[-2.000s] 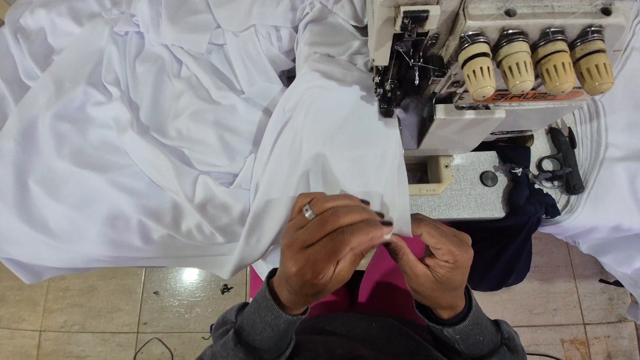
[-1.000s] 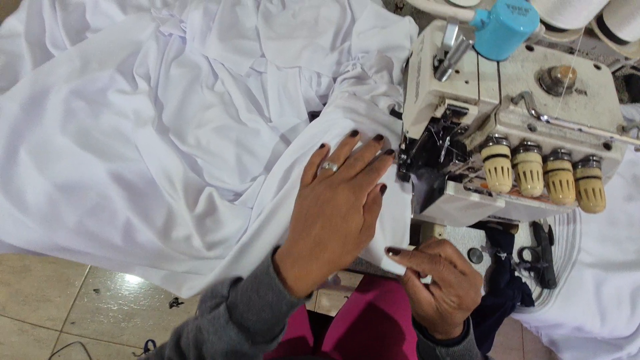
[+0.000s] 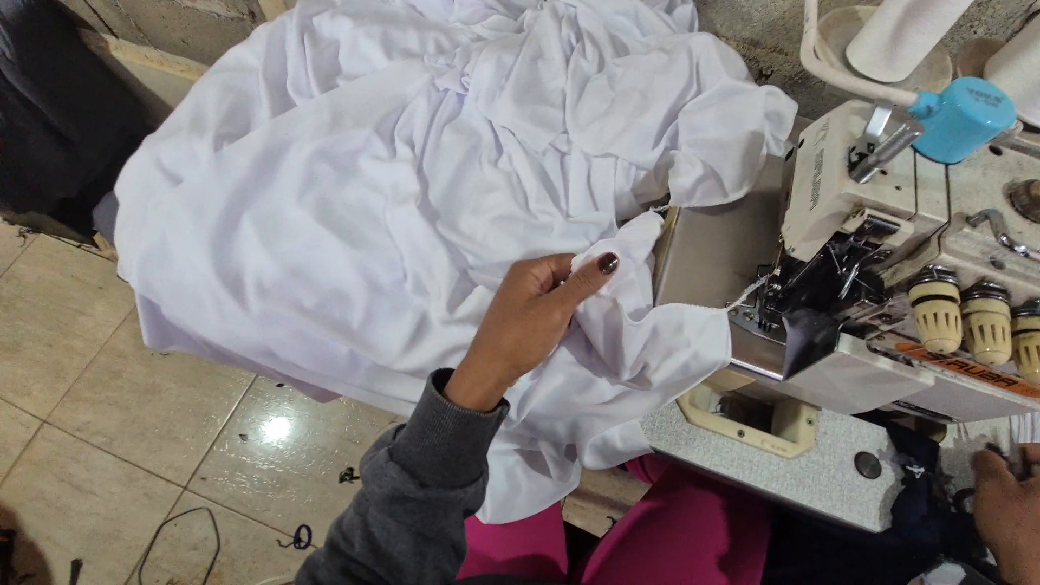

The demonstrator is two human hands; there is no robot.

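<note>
My left hand (image 3: 528, 317) pinches the edge of a white knit fabric piece (image 3: 650, 349) between thumb and fingers, left of the overlock sewing machine (image 3: 861, 187). A thread chain (image 3: 749, 291) runs from the fabric's right corner to the machine's needle area. More white fabric (image 3: 325, 211) lies heaped at the left and behind. At the far right edge, my right hand (image 3: 1007, 496) is partly cut off by the frame, its fingers at a dark object, probably the small scissors (image 3: 1007, 457); the grip itself is not clear.
Tension knobs (image 3: 936, 309) line the machine's front. Thread cones (image 3: 902, 36) stand at the upper right, near a blue lamp (image 3: 964, 120). Dark cloth (image 3: 914, 487) lies by the table's (image 3: 796, 471) right end. Tiled floor (image 3: 195, 422) with scraps shows at the lower left.
The right hand has moved away from the fabric to the far right. My left hand no longer lies flat but pinches the fabric, which has come out from the machine. The view has shifted left.
</note>
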